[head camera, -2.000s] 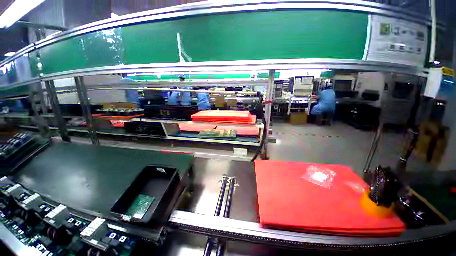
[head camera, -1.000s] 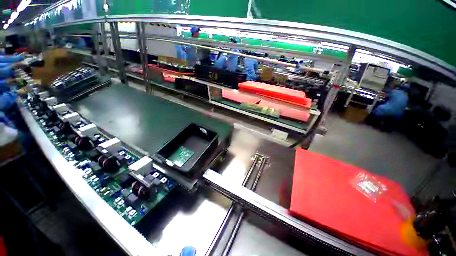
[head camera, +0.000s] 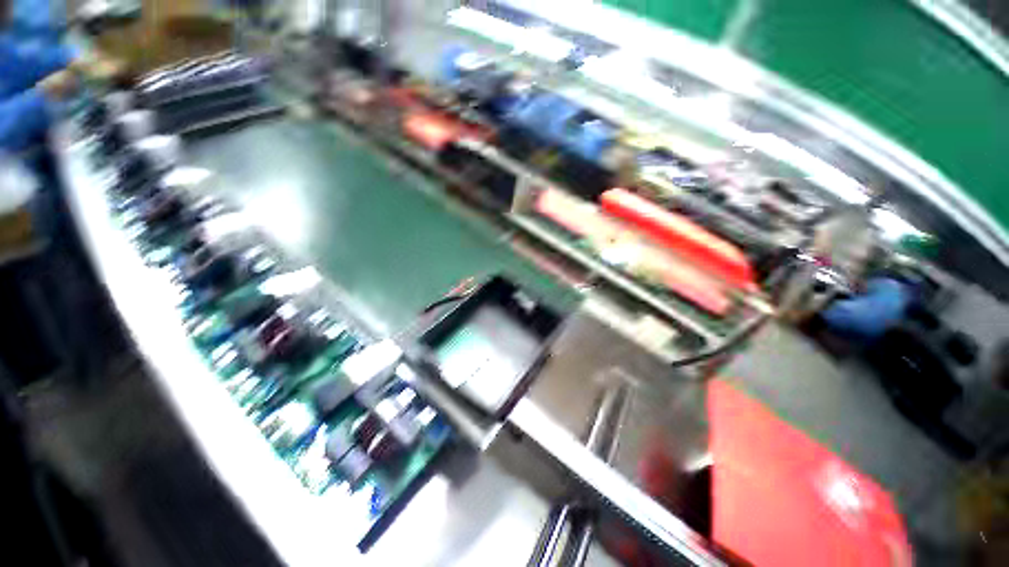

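Observation:
Neither of my hands shows in the blurred head view. A row of populated circuit boards (head camera: 315,371) lies along the near rail at left, with dark coils and white block components on top. A small black tray (head camera: 539,322) rests at the corner of the green mat (head camera: 365,210); a bright pale patch fills much of its inside. A chain conveyor rail (head camera: 609,478) runs from beside the tray to the bottom edge.
A red sheet stack (head camera: 797,476) lies beyond the rail at lower right. Paired cross rods (head camera: 562,537) cross the steel bed. A person's blue sleeve (head camera: 28,116) is at upper left, near a dark slotted rack (head camera: 210,94). Other blue-clad people sit beyond.
The view has turned and tilted. The tray and red stack appear further right, and the board row looks steeper and closer. The blue fingertip-like shape at the bottom edge is gone. The picture is more blurred.

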